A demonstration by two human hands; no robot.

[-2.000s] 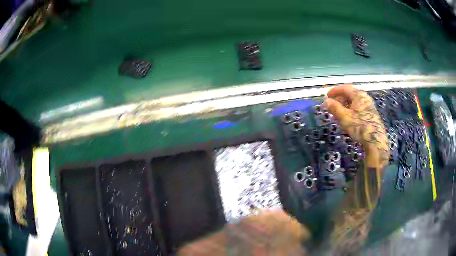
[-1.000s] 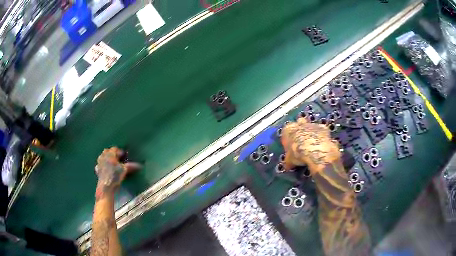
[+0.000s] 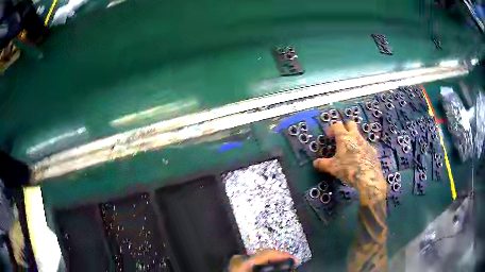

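Many black camera modules with three silver-rimmed lenses lie spread on the green bench. My right hand is over the left part of this batch, thumb and fingers spread around a module; whether it grips it cannot be told. My left hand is cut off by the bottom edge and holds a dark piece, likely a camera module, in front of the tray. The black parts tray holds a heap of glittering white pieces in its rightmost compartment.
Beyond the pale rail, single modules sit spaced on the green belt. Yellow tape and a clear parts bag are at the right. A white sheet is left of the tray.
My left hand has moved from over the belt at left to the tray's near side. My right hand remains over the batch, its fingers now spread. The camera view has turned.
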